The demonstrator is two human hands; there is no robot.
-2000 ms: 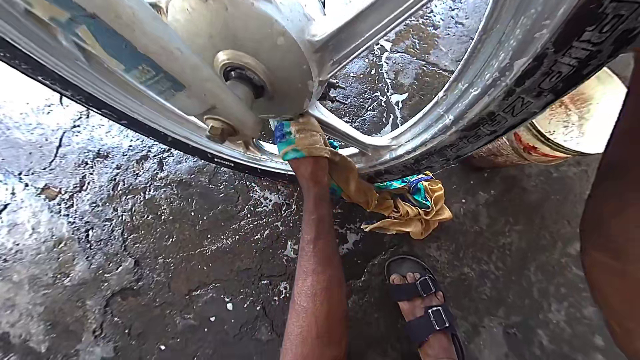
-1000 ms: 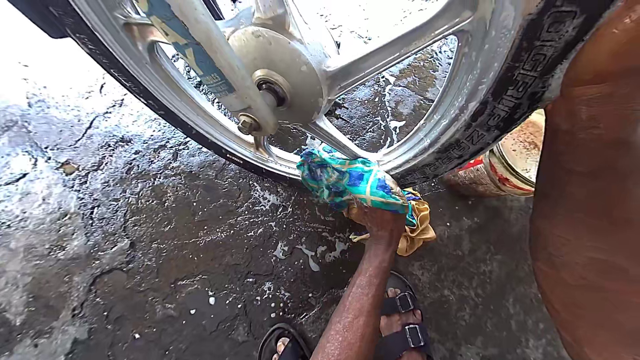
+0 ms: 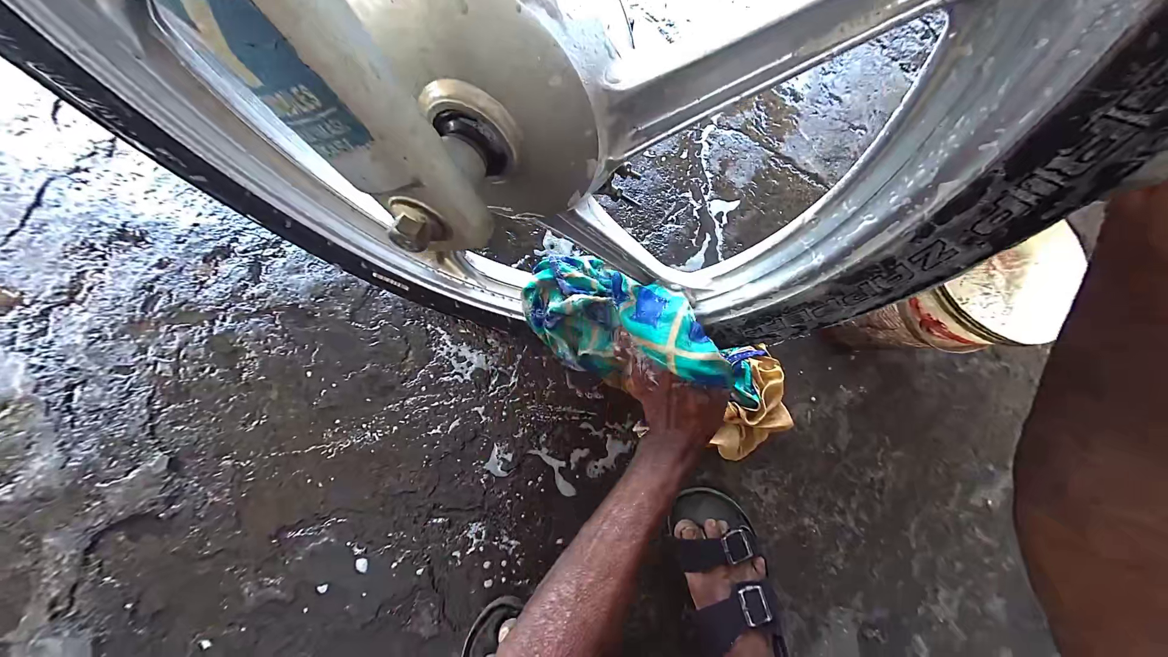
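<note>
My left hand (image 3: 680,401) grips a wet, bunched cloth, teal and blue checked (image 3: 630,319) with a tan part (image 3: 757,411) hanging at its right. The fingers are mostly hidden in the folds. The cloth lies against the lower rim and tyre edge of a motorcycle wheel, just below the silver alloy rim (image 3: 785,265). Left of and above the cloth are the wheel hub (image 3: 538,109), a fork leg (image 3: 374,119) bearing a worn sticker, and an axle bolt (image 3: 412,226). My right hand is out of view.
A round, paint-stained bucket (image 3: 967,301) stands behind the tyre (image 3: 1031,192) at the right. The dark stone floor (image 3: 274,438) is wet, with foam spots. A foot in a black two-strap sandal (image 3: 730,584) is below the hand; a bare limb (image 3: 1095,438) fills the right edge.
Two seconds ago my left hand was at the inner rim beneath the hub, with tan cloth around it. Since then it has moved right and down, outside the rim, and the teal checked side shows more.
</note>
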